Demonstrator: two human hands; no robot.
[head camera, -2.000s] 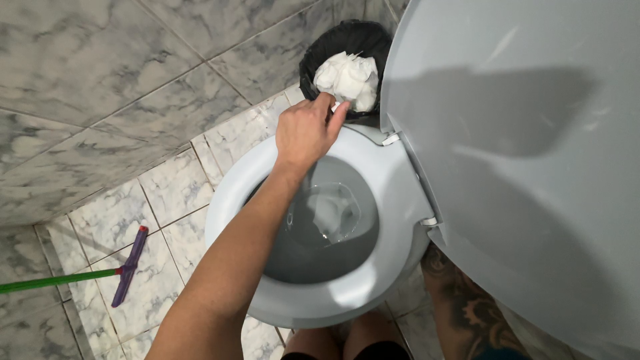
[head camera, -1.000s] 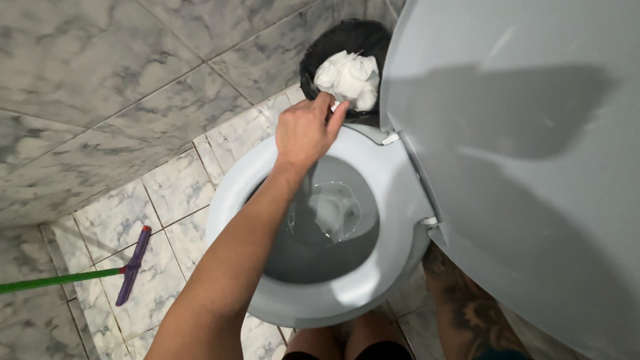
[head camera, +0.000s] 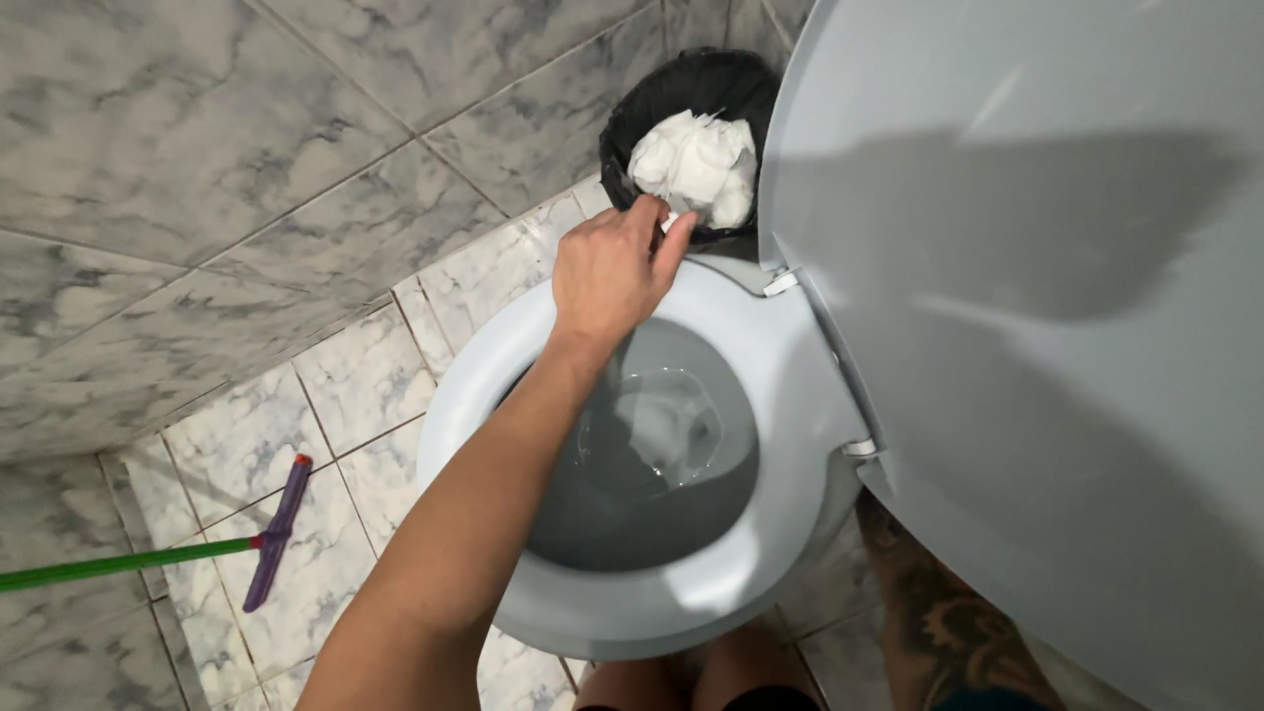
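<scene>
My left hand (head camera: 612, 262) reaches over the grey-white toilet seat (head camera: 464, 395) to the near rim of a waste bin lined with a black bag (head camera: 617, 128). Its thumb and fingers pinch a small piece of white paper. Crumpled white paper (head camera: 691, 163) fills the bin just beyond the fingertips. Below my forearm, the toilet bowl (head camera: 612, 523) holds water with a pale shape in it that is hard to make out. The raised toilet lid (head camera: 1037, 395) takes up the right side. A tattooed limb (head camera: 928, 602) shows at the lower right, partly behind the lid; my right hand cannot be seen.
A purple squeegee (head camera: 278, 533) with a green handle (head camera: 128, 565) lies at the left over the marbled floor tiles (head camera: 365, 365). Marbled wall tiles (head camera: 197, 128) rise along the upper left, close to the bin. White hinges (head camera: 780, 283) join lid and seat. Bare legs (head camera: 642, 686) are at the bottom.
</scene>
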